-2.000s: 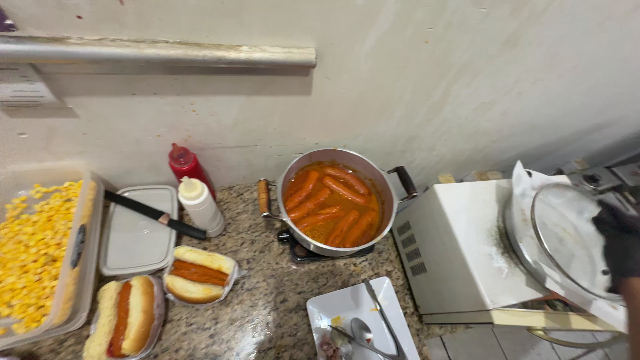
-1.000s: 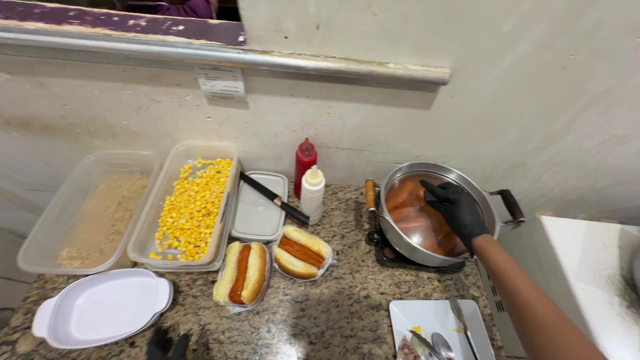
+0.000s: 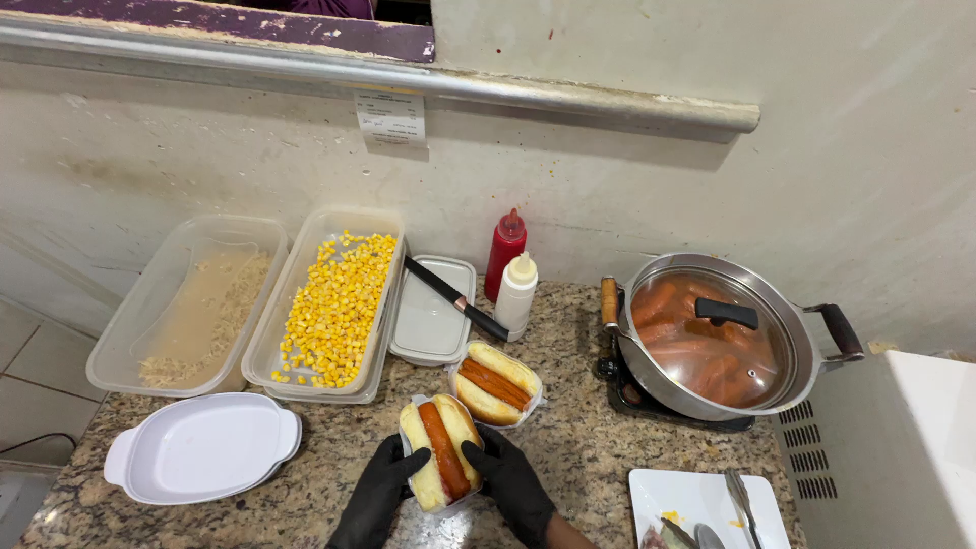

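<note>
Both my hands wear black gloves. My left hand grips the left side of a hot dog in a bun, wrapped in clear plastic, and my right hand grips its right side. A second hot dog lies on the granite counter just behind, up and to the right. The pot of sausages stands on a small burner at the right, with a glass lid on it. A red squeeze bottle and a white one stand near the wall.
Plastic containers hold corn and shredded food in liquid. A black-handled knife lies over a lidded container. White oval dishes sit at the left, a square plate with utensils at the lower right. A metal rail crosses the wall.
My right hand has left the pot, where it was on the lid, and now holds the nearer hot dog together with my left hand. Two seconds ago the pot was uncovered.
</note>
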